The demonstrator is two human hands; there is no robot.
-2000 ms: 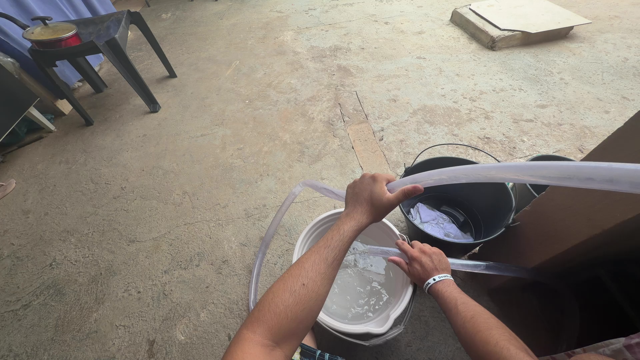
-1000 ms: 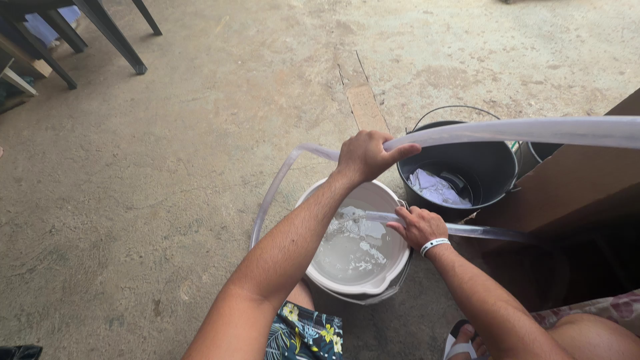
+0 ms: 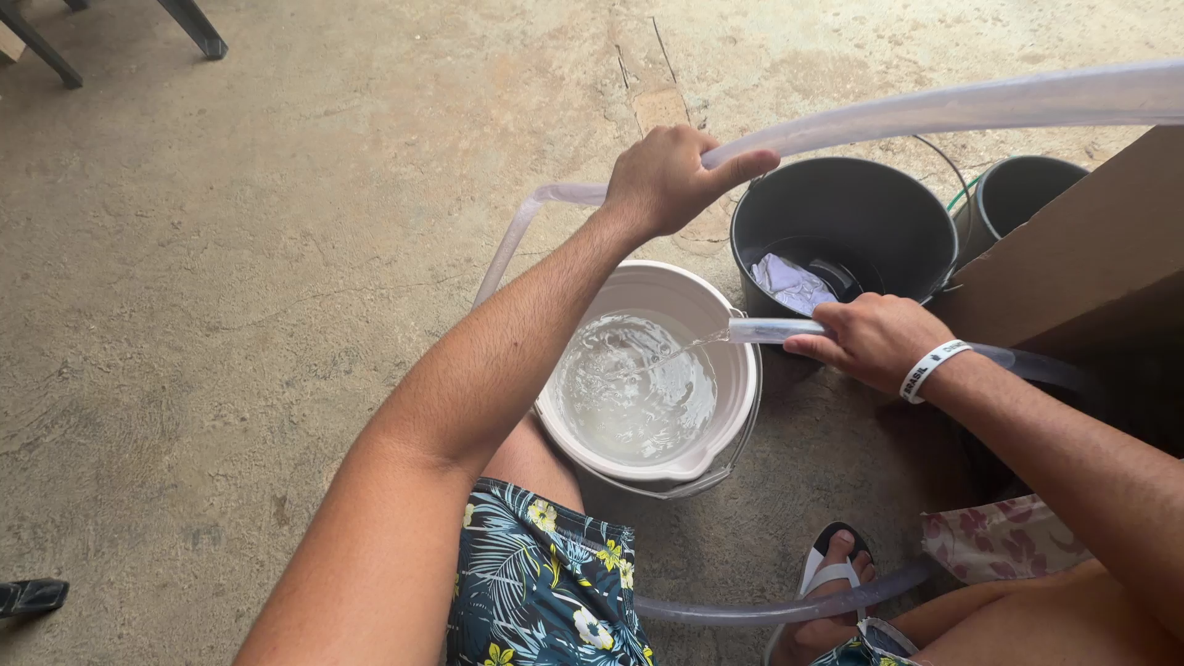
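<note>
My left hand (image 3: 680,178) grips a clear plastic hose (image 3: 934,104) above the floor, between a white bucket and a black one. My right hand (image 3: 865,340) is closed around a hose near its open end (image 3: 772,330), which points left over the rim of the white plastic bucket (image 3: 740,407). A thin stream of water runs from that end into the cloudy, rippling water (image 3: 638,388) inside. Just beyond my right hand stands the black bucket (image 3: 846,217), with a crumpled whitish cloth (image 3: 791,282) at its bottom.
A second dark bucket (image 3: 1027,190) stands at the right, behind a brown panel (image 3: 1082,240). More hose (image 3: 777,610) loops across my sandalled foot (image 3: 837,564) on the concrete floor (image 3: 231,324). Dark furniture legs (image 3: 199,28) show at the upper left.
The hose end in my right hand has drawn back to the right from inside the white bucket to its rim, and a water stream now shows. The view has tilted down.
</note>
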